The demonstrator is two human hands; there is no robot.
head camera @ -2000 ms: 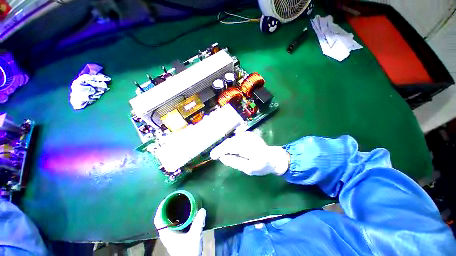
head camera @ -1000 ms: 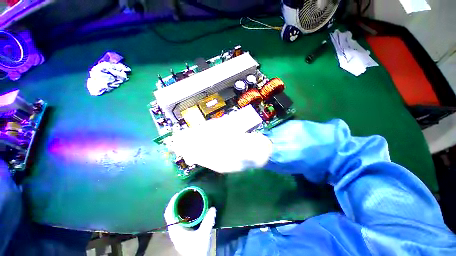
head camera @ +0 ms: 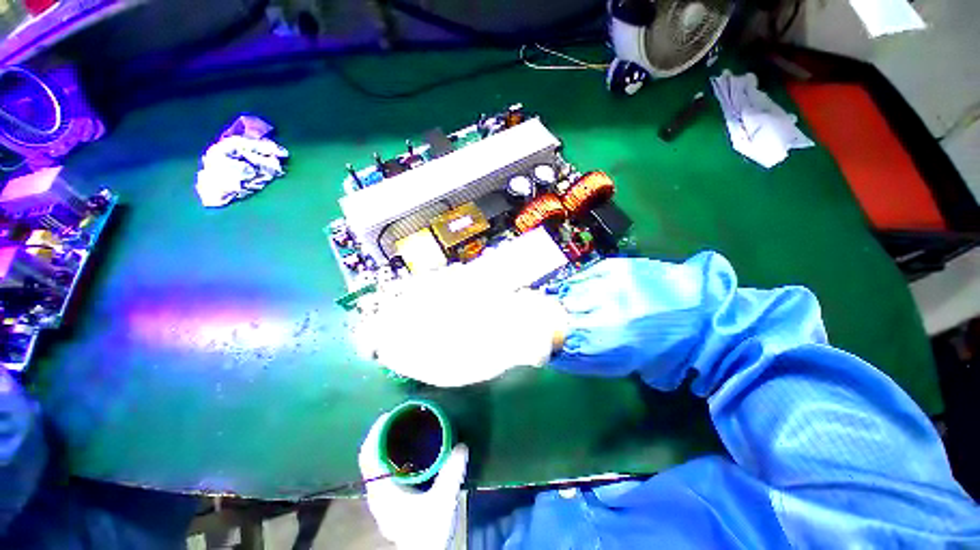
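The green power board (head camera: 392, 242) lies tilted on the green mat, with two silver-white heatsinks, yellow-taped transformer and orange-copper toroidal inductors. My right hand (head camera: 462, 328), white-gloved, is over the board's near left edge and covers the near heatsink's lower part. Its fingers are washed out by glare, and no brush shows in it. My left hand (head camera: 414, 516), white-gloved, is shut around the green-rimmed coating cup (head camera: 417, 440), dark inside, at the mat's front edge. A thin dark stick (head camera: 349, 486) lies across the cup's near rim and points left.
A second board (head camera: 43, 269) is at the far left beside a blue sleeve. A crumpled cloth (head camera: 242, 163) lies behind left. A fan (head camera: 672, 38), a short black cylinder (head camera: 683, 117), crumpled paper (head camera: 758, 118) and a black crate with red lining (head camera: 870, 161) are at the back right.
My right hand has moved left along the board's near side; the stick seen in it earliest is now out of sight. The view has shifted slightly. My left hand still holds the cup.
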